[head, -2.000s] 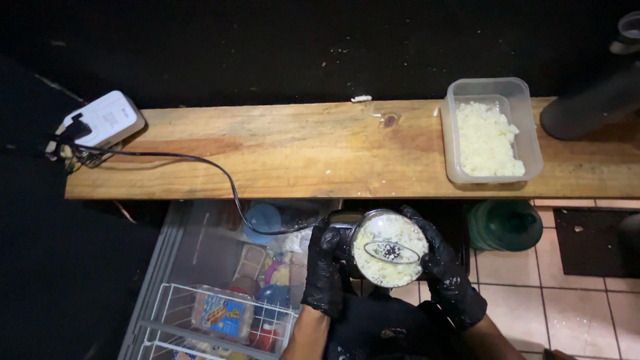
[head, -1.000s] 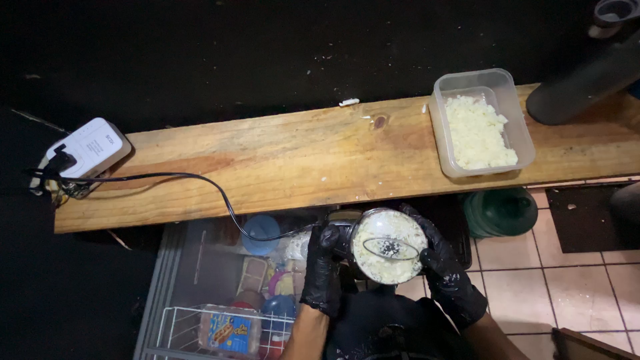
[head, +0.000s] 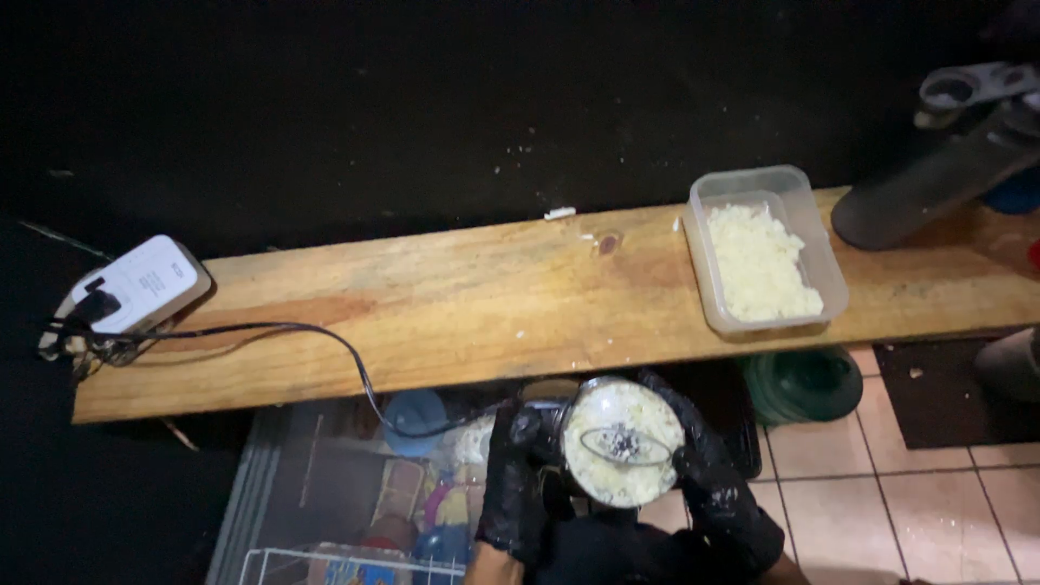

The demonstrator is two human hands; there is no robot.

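Observation:
Between my two black-gloved hands is a round clear-walled bowl (head: 622, 443) of white crumbly food, with an oval metal ring and dark specks at its centre. My left hand (head: 520, 471) is at the bowl's left side, its fingers curled near the rim; what exactly it grips is hard to tell. My right hand (head: 715, 471) holds the bowl's right side. Above and to the right, a translucent plastic container (head: 827, 276) with white grated or crumbled food (head: 760, 268) stands on a wooden shelf (head: 455, 301).
A white power adapter (head: 150, 284) with a black cable (head: 349, 345) lies at the shelf's left end. A dark cylinder (head: 918, 187) stands at the right. Below are a glass-topped chest with a white wire basket (head: 357, 561), a green round container (head: 804, 386) and floor tiles (head: 934, 508).
The view has shifted and tilted somewhat. Both hands stay around the bowl, with no plain change of hold.

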